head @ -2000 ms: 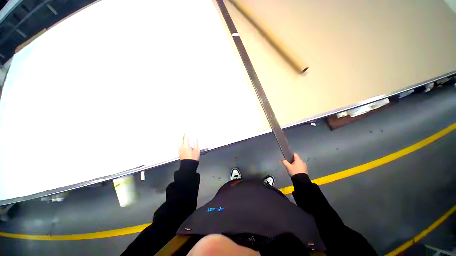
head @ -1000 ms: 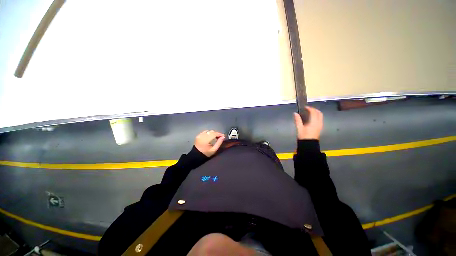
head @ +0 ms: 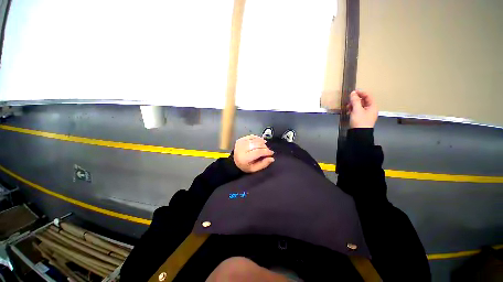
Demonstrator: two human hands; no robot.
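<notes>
The white fabric [head: 127, 55] covers the table's left and middle. A long dark metal bar [head: 351, 49] runs front to back near the fabric's right end, over brown paper [head: 430, 60], and overhangs the near edge. My right hand [head: 363, 110] is at that edge, its fingertips on the bar's right side. The bar's near end is partly hidden by my sleeve. A long tan tube [head: 233, 66] crosses over the fabric and sticks out past the near edge, its end blurred. My left hand [head: 253, 154] is in front of my apron, loosely curled and empty.
The table edge [head: 287, 110] runs across the view. A white bucket [head: 153, 117] stands by the table's underside. Yellow lines [head: 138, 147] cross the grey floor. A cart of long tan tubes [head: 77, 248] is at the lower left. My shoes [head: 288, 135] show below the table edge.
The bar reaches further out over the near edge, and my right hand is higher along it. The tube has come from the upper left to the middle. My left hand has left the fabric.
</notes>
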